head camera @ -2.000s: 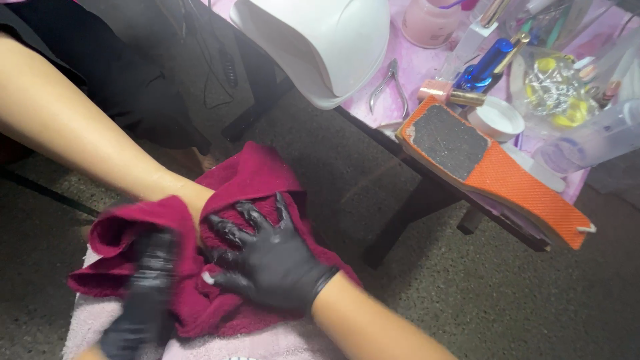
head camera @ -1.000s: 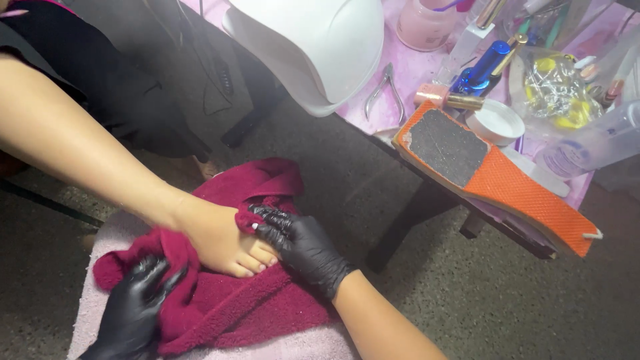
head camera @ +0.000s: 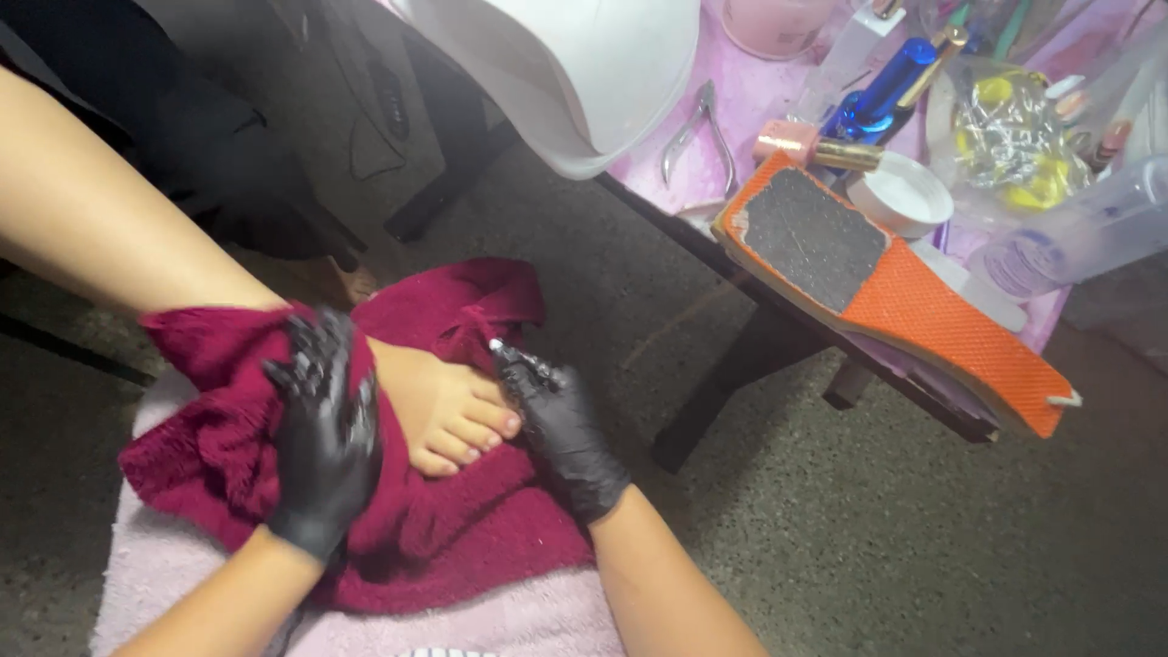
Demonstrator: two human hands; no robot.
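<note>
A person's bare foot (head camera: 447, 406) lies on a dark red towel (head camera: 474, 547), its toes pointing toward the lower right. My left hand (head camera: 328, 433), in a black glove, presses a fold of the towel over the ankle and top of the foot, fingers spread. On the other side, my right hand (head camera: 561, 424), also gloved in black, is beside the big toe with its fingers bent; it seems to pinch the towel near the fingertips, though its grip is partly hidden. Beneath the red towel is a pale pink towel (head camera: 511, 616).
At the upper right, a table edge (head camera: 671, 214) bears an orange foot file (head camera: 949, 319), metal nippers (head camera: 701, 141), a blue bottle (head camera: 881, 96), a pink bottle with a gold cap (head camera: 812, 149), a white lid (head camera: 902, 196) and a clear plastic bag (head camera: 1017, 146). A white nail lamp (head camera: 584, 73) overhangs the edge.
My left hand has moved up from the towel's lower left and now covers the ankle with cloth. My right hand has shifted from over the toes to beside the foot, leaving the toes uncovered.
</note>
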